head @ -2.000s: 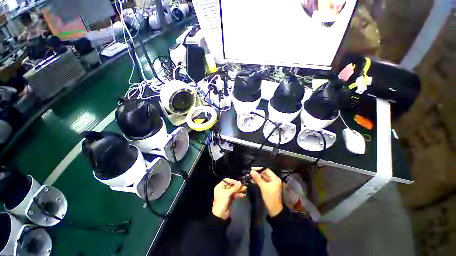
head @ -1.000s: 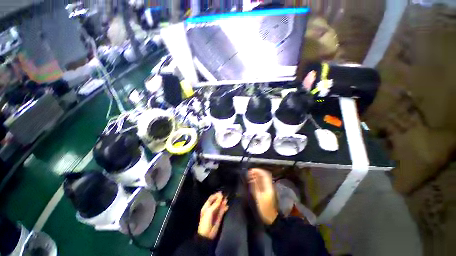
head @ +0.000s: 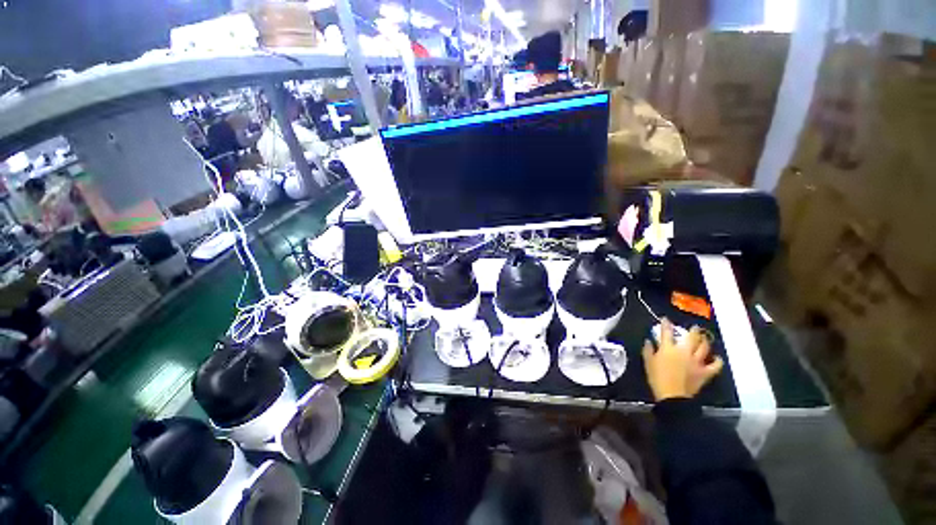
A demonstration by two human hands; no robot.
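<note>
My right hand [head: 678,364] rests over the white mouse [head: 669,332] at the right of the black bench, covering most of it. My left hand is not in view. Three dome cameras stand in a row on the black bench, black heads up and white feet toward me: a left one [head: 452,294], a middle one [head: 522,299] and a right one [head: 590,299]. Behind them the monitor [head: 498,169] shows a dark screen with a blue bar along its top.
More dome cameras [head: 244,395] lie on the green bench [head: 185,344] at left. A yellow tape roll [head: 368,355] and a white ring housing [head: 323,330] sit by tangled cables. An orange item [head: 691,304] lies beyond the mouse. Brown cartons [head: 857,205] stack at right. A person's dark-haired head shows far back.
My right hand has moved from in front of my lap to the mouse. My left hand has left the picture. The view has tilted up, and the monitor has gone from bright to dark.
</note>
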